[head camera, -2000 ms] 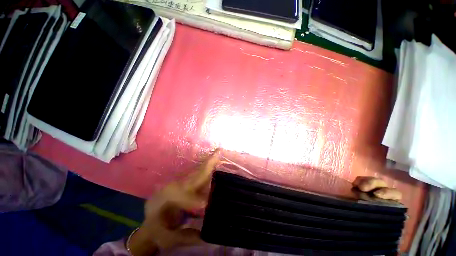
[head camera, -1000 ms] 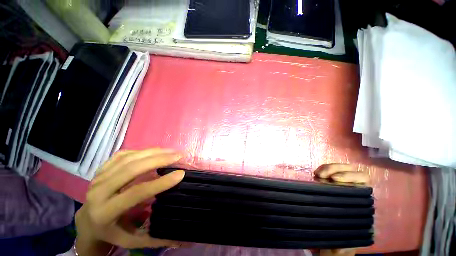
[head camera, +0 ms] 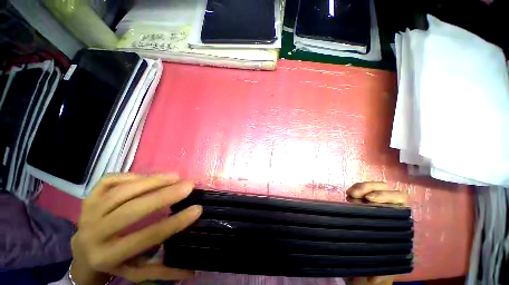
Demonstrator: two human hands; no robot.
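Note:
A stack of several black tablets (head camera: 296,236) is held edge-on near the bottom of the view, with no white showing between them. My left hand (head camera: 125,222) grips the stack's left end, its fingers on the upper edge and front and the thumb low. My right hand (head camera: 377,193) holds the right end; only fingertips show over the top edge and a bit of skin below, the rest hidden behind the stack.
A tablet (head camera: 83,117) lies on white sheets at left, beside another interleaved stack (head camera: 22,122). White sheets (head camera: 463,106) are piled at right. Two smaller devices (head camera: 239,21) lie at the back, one on a cream pad (head camera: 223,57), one over a green mat. The top (head camera: 251,111) is shiny red-pink.
The stack has shifted left in view and turned to nearly level. My left hand's fingers have moved up and over the stack's left end. The whole view has also shifted.

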